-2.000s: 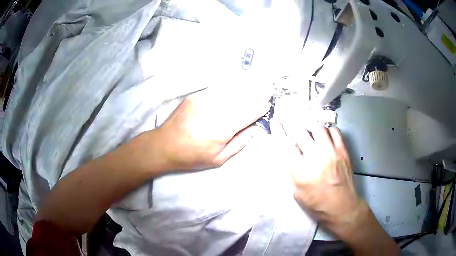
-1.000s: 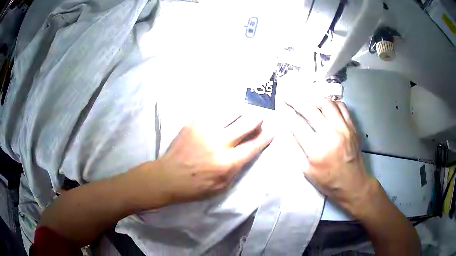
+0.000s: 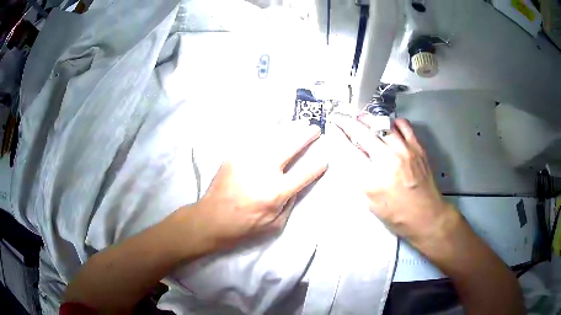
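Note:
The pale grey-white garment [image 3: 123, 141] spreads over the machine table, blown out white under the lamp. A dark navy label [image 3: 310, 111] with white marks lies on it, just left of the presser foot area [image 3: 339, 109]. My left hand [image 3: 255, 191] lies flat on the cloth, thumb and fingers apart, one fingertip at the label's lower edge. My right hand [image 3: 403, 178] rests on the cloth right of the label, its fingertips near the needle area and the small metal part [image 3: 382, 114]. The needle point is lost in glare. A folded band [image 3: 347, 295] hangs toward me between my forearms.
The white machine head [image 3: 455, 37] with a cream ribbed knob [image 3: 425, 63] stands at upper right. The table edge with ruler marks [image 3: 424, 264] and a dark tape piece [image 3: 521, 213] is at lower right. Dark cables [image 3: 544, 197] are at far right.
The label, partly covered by my left hand at first, now shows and has turned more upright beside the foot. My left fingers have spread on the cloth. The camera view has shifted.

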